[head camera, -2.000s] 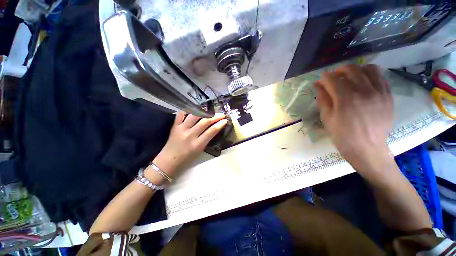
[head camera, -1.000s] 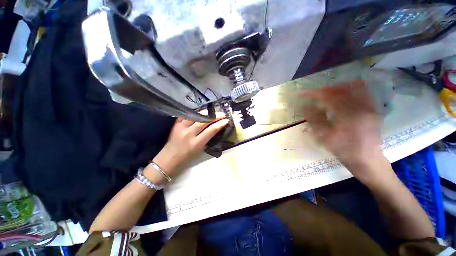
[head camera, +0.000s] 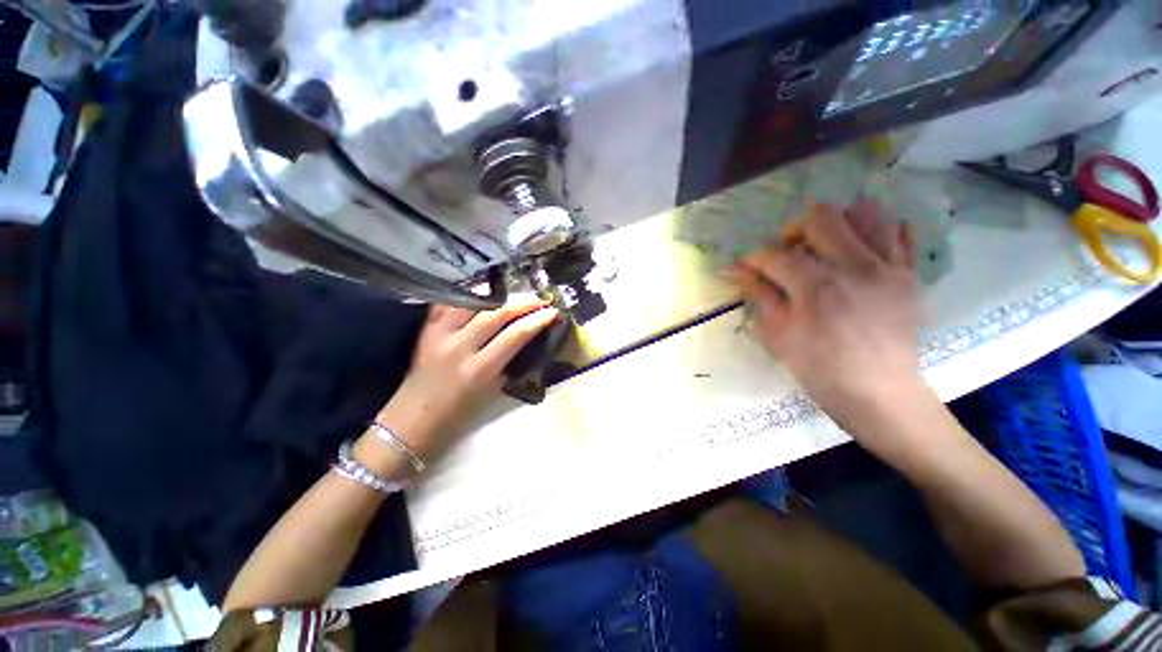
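Note:
The large black garment (head camera: 166, 344) lies heaped left of the needle and hangs over the table edge. My left hand (head camera: 465, 357) is beside the presser foot (head camera: 545, 296), its fingertips pinching and pressing a small folded black edge of the garment (head camera: 535, 357). The thumb hides part of that edge. My right hand (head camera: 835, 299) is over thin grey-green translucent pieces (head camera: 733, 227) on the bed, fingers bent and slightly blurred. Whether it grips a piece is hidden.
The machine head (head camera: 612, 115) fills the top, with a tension knob (head camera: 540, 229) and curved metal guard (head camera: 280, 191). A thin dark line (head camera: 650, 341) crosses the pale bed (head camera: 637, 439). Scissors (head camera: 1115, 217) lie far right. A blue basket (head camera: 1058, 459) is below right.
My right hand has shifted about over the translucent pieces and shows less blur. My left hand has stayed at the presser foot. The camera view has shifted a little.

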